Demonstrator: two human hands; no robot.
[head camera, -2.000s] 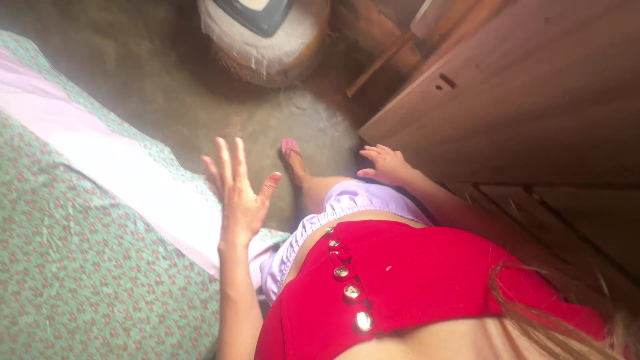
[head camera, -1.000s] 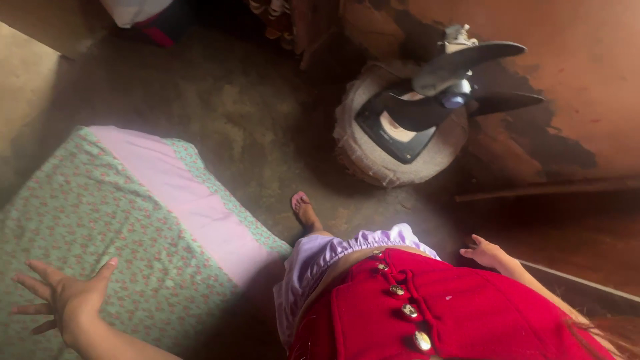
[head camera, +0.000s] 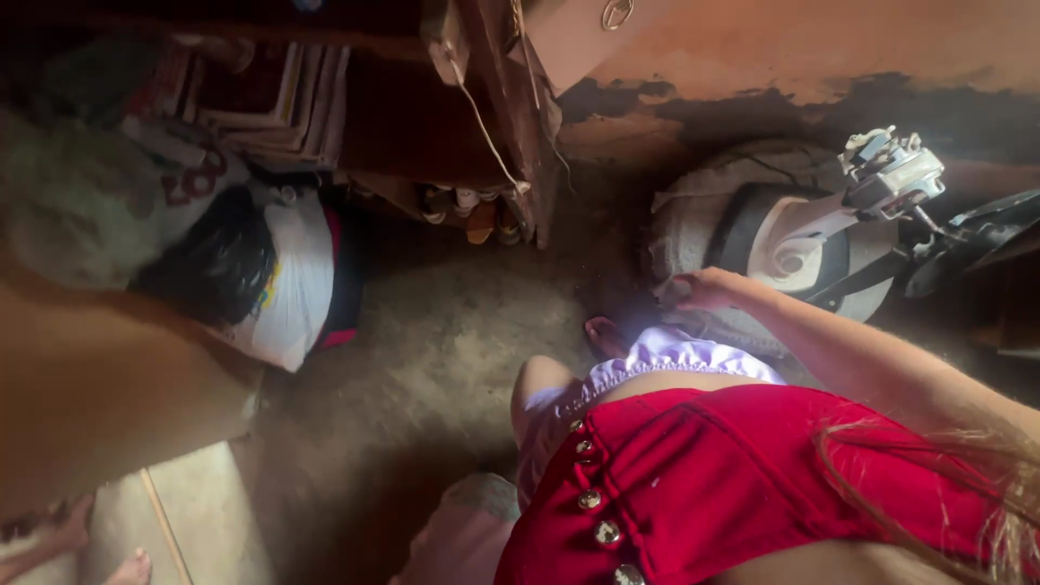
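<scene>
My right hand (head camera: 705, 290) hangs in front of me at the right, beside a round seat or bundle wrapped in pale cloth (head camera: 678, 236). Its fingers are bent, and no object shows clearly in it. On the wrapped bundle stands the base of an electric fan (head camera: 792, 252), with its bare motor (head camera: 894, 175) and dark blades (head camera: 975, 244) reaching right and no guard around them. My left hand is outside the view.
Plastic bags (head camera: 296, 284) lie at the left by a brown panel (head camera: 97, 382). Stacked books or papers (head camera: 276, 106) and shoes (head camera: 479, 215) sit in a wooden shelf (head camera: 496, 106). Another person's feet (head camera: 134, 569) and a thin stick (head camera: 166, 528) show lower left.
The view has swung left, bringing in the shelf and bags. The green patterned cloth has mostly left view, and so has my left hand. My right hand is now beside the wrapped bundle.
</scene>
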